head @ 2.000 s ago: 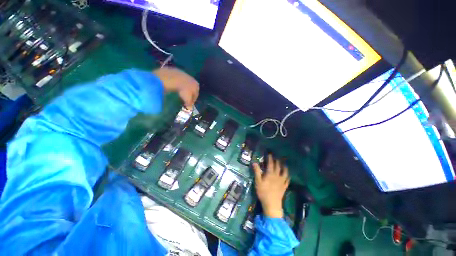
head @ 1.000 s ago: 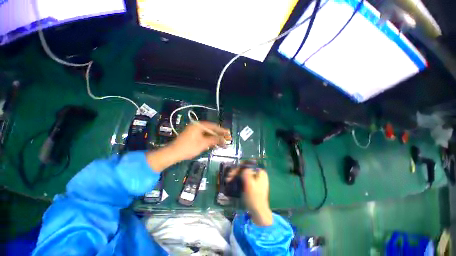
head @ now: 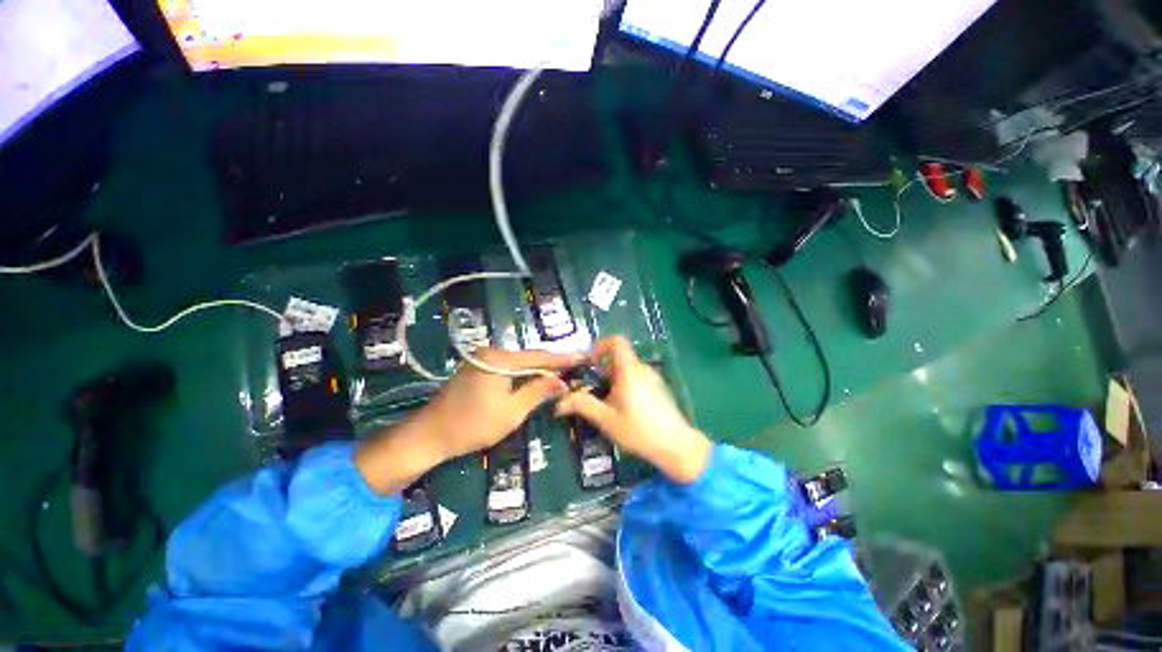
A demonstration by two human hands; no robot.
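My left hand holds the end of a white USB cable over the blister tray. My right hand is close against it, with its fingers around a dark handheld terminal, mostly hidden by the fingers. Whether the plug is in the terminal cannot be told. Other black terminals lie in two rows in the tray, one at the left with a second white cable at its top end. Loose white labels lie in the tray.
A barcode scanner and a mouse lie right of the tray. Another scanner lies at the left. Monitors and a keyboard are behind. A blue stool stands at the right.
The view has swung right and down. My hands, apart a second ago, now meet over the tray. My left hand took up the cable between the first and second frames.
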